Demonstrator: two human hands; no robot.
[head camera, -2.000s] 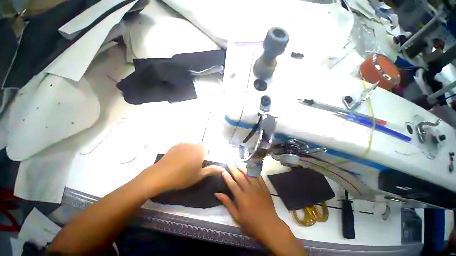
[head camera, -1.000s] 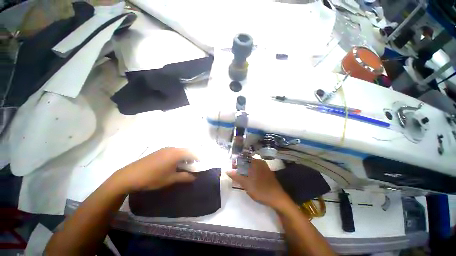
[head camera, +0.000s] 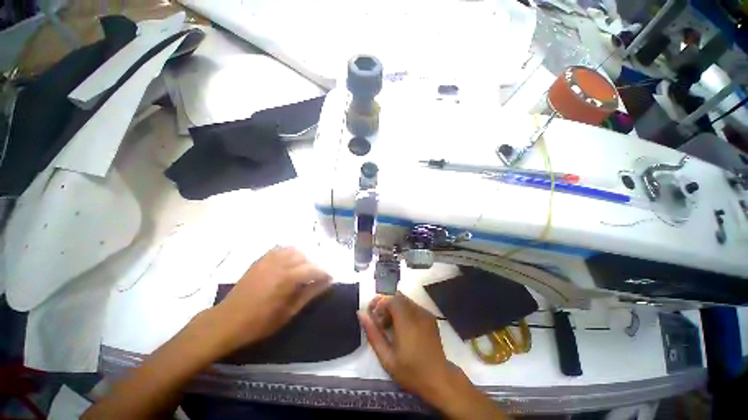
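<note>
A dark cut piece (head camera: 316, 332) lies flat on the white table, left of the needle area, its long side towards the front edge. My left hand (head camera: 275, 295) lies over its upper left part, fingers bent at its upper edge; whether they pinch the fabric is hidden. My right hand (head camera: 403, 332) is just right of the piece, below the presser foot area (head camera: 387, 275) of the white sewing machine (head camera: 492, 209). Its fingers are curled with the tips close together; whether they hold something small cannot be seen.
A second dark panel (head camera: 481, 303) lies right of my right hand, over yellow-handled scissors (head camera: 496, 346). A black-handled tool (head camera: 567, 343) lies beside them. Folded dark pieces (head camera: 234, 156) lie behind, pale patterns (head camera: 74, 230) at left. Pens (head camera: 566, 187) rest on the machine head.
The dark piece went from under both hands near the needle to the left, its right edge free. My right hand rose to the needle area, then came down with fingers curled. The view shifted.
</note>
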